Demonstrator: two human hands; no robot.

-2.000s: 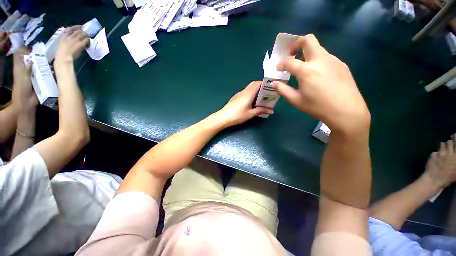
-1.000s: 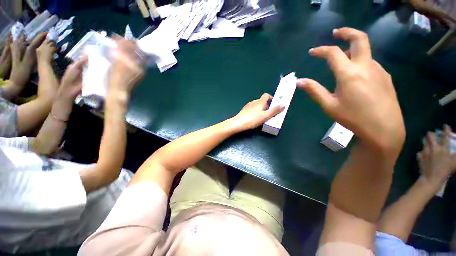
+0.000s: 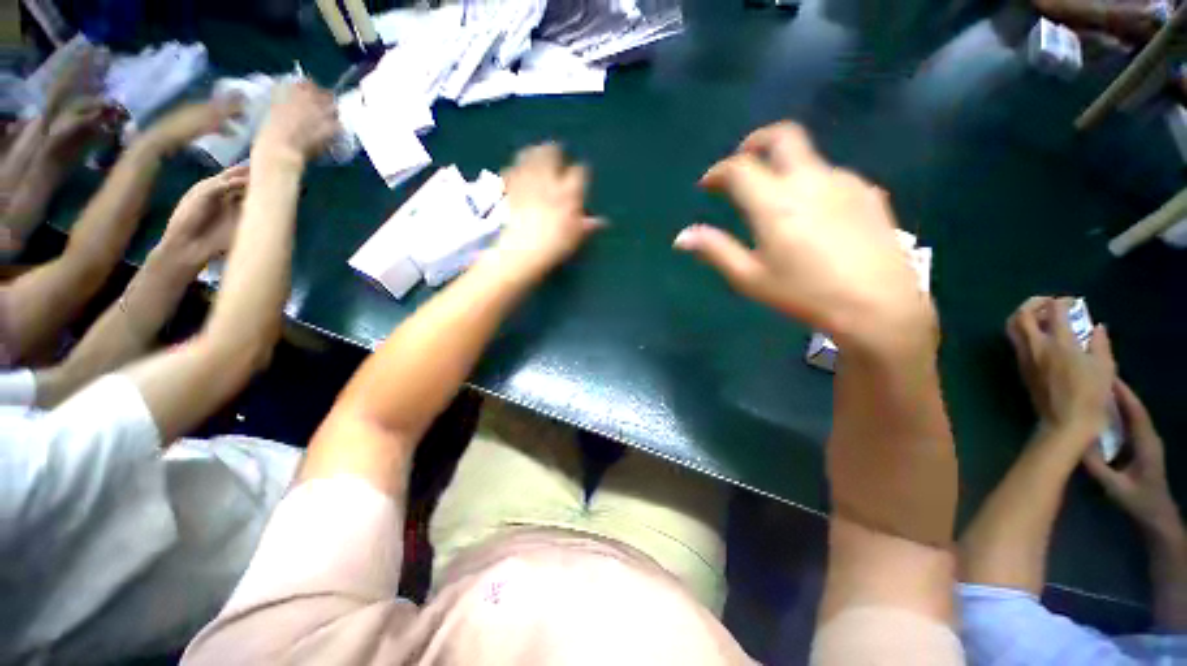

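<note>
White cartons (image 3: 423,237) lie in a small group left of centre on the dark green table, one with flaps standing at its far end. My left hand (image 3: 544,208), blurred, is just right of them, its wrist over their right edge. Its thumb is apart and nothing shows in it. My right hand (image 3: 814,234) is raised over the table right of centre, open and empty. Behind its wrist, parts of white cartons show at the left side (image 3: 823,350) and right side (image 3: 922,264); the rest is hidden.
A fanned pile of white leaflets (image 3: 449,59) lies at the far centre-left. Neighbours' hands work at the left (image 3: 300,124) and, with a white item, at the right (image 3: 1067,371). Another carton (image 3: 1054,46) and pale round sticks (image 3: 1146,221) are at the upper right.
My left hand has let go of the closed carton and moved left to the group of cartons. My right hand has moved left. A carton now shows right of my right wrist.
</note>
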